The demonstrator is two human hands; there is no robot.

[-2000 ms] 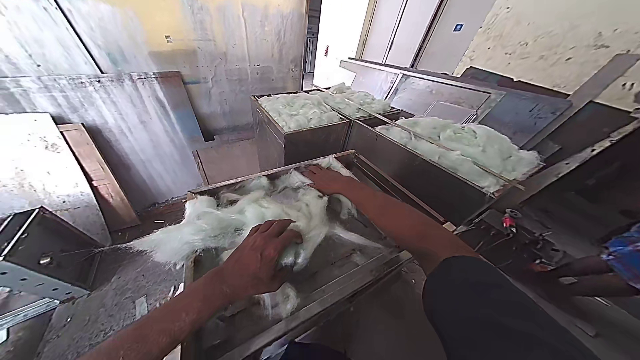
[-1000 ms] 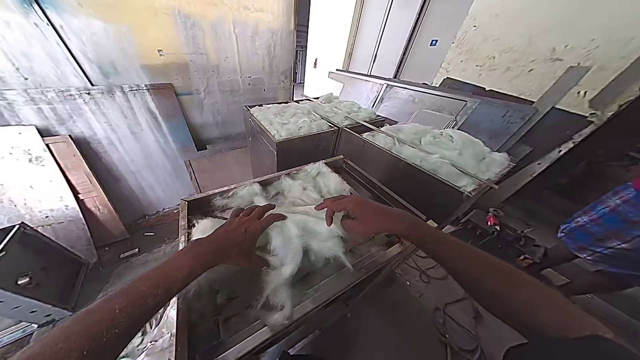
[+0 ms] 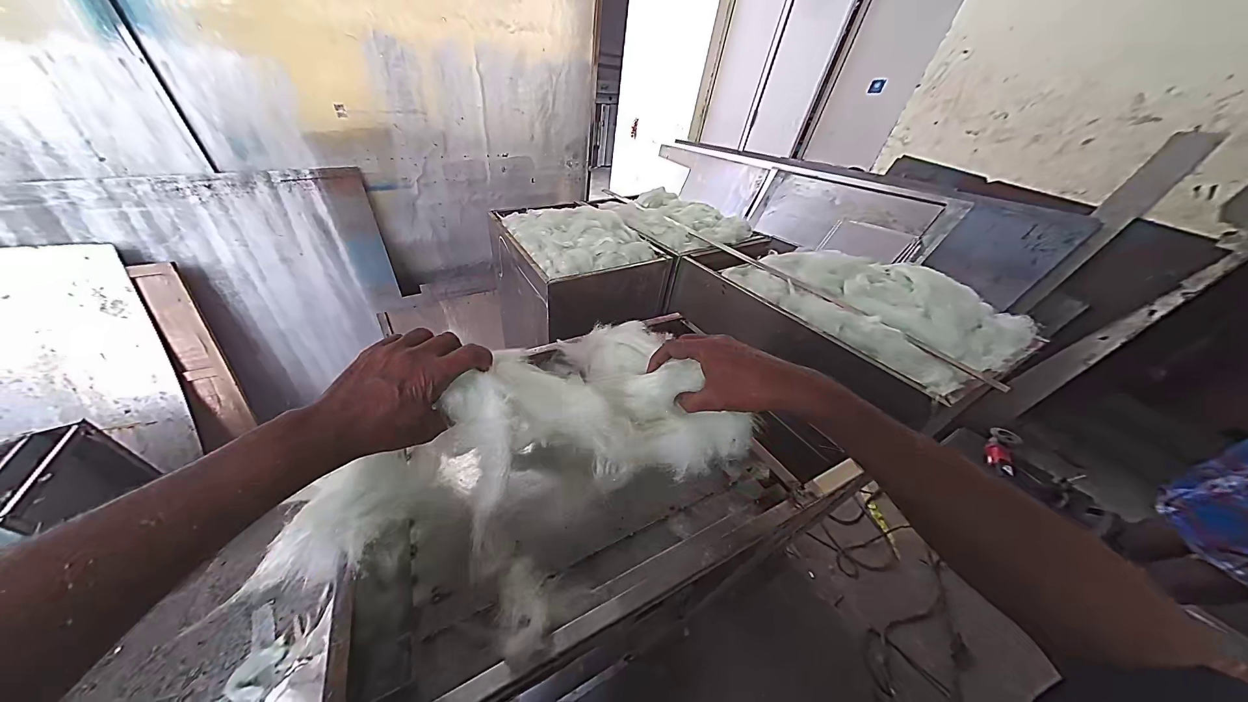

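Both hands grip a loose mass of pale, white-green glass wool (image 3: 575, 405) above a shallow metal frame (image 3: 624, 609) with raised edges. At the wool's left end, my left hand (image 3: 405, 390) is closed on its upper edge, fingertips partly hidden. My right hand (image 3: 726, 375) pinches the right part between thumb and curled fingers. Strands hang down from the wool between the hands, and a long tuft (image 3: 341, 517) trails over the frame's left edge. A small wisp (image 3: 524, 604) hangs near the frame's front.
Behind stand metal boxes (image 3: 604, 302) filled with similar wool, a thin rod (image 3: 829, 292) lying across them. Metal sheets (image 3: 1014, 244) lean at the right wall. Cables (image 3: 887, 624) and a red power tool (image 3: 998, 454) lie on the right, near a person in patterned cloth (image 3: 1209, 507).
The wool, spread on the frame one second ago, is now lifted and stretched between my hands. My left hand has moved from over the wool to its left end.
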